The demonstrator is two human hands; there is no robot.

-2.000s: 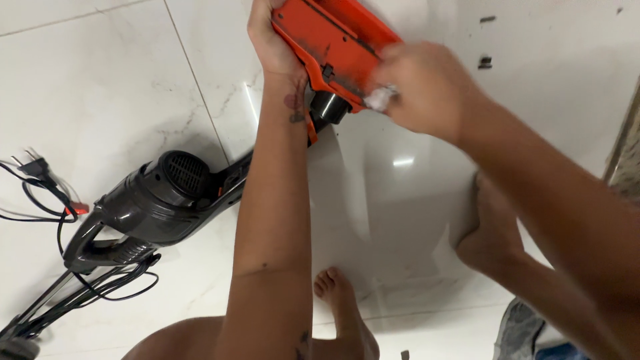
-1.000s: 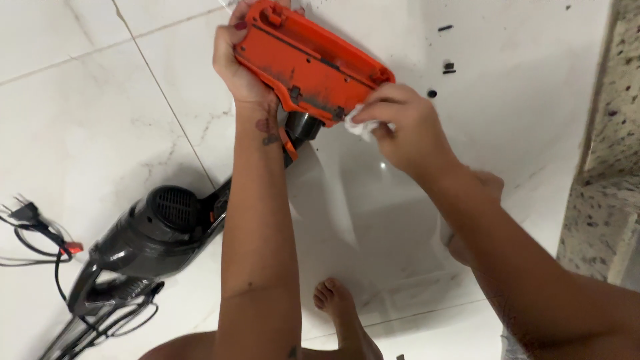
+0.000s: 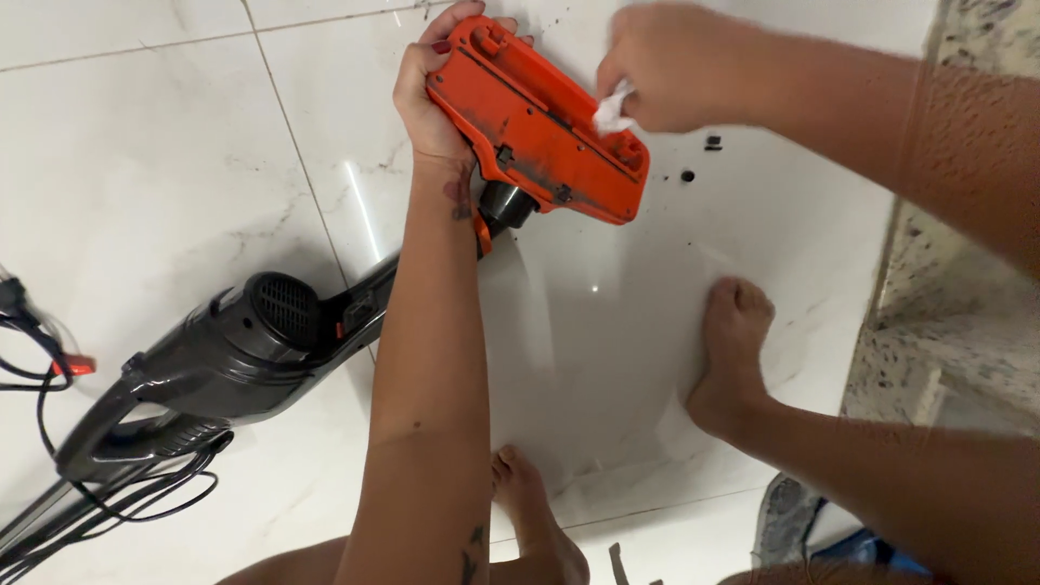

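Note:
My left hand (image 3: 435, 106) grips the far left end of an orange vacuum cleaner floor head (image 3: 540, 130), its underside turned up and smudged with dark dirt. A black swivel neck (image 3: 505, 203) joins the head to the dark grey stick vacuum cleaner (image 3: 236, 349), which lies on the floor to the left, partly behind my left forearm. In my right hand (image 3: 674, 69) is a crumpled white wipe or tissue (image 3: 614, 111), pinched in the fingers at the right edge of the head's long open slot. Whether the wipe touches the head is unclear.
Small black pieces (image 3: 712, 143) and a round black bit (image 3: 687, 175) lie on the glossy white tiles right of the head. A power cord (image 3: 32, 341) is at the left. My bare feet are below, a speckled stone edge (image 3: 959, 284) at right, and fabric (image 3: 784, 520) lower right.
My right hand with the wipe has moved from the head's lower right corner up to the slot side. My left hand still holds the other end. The view has shifted somewhat.

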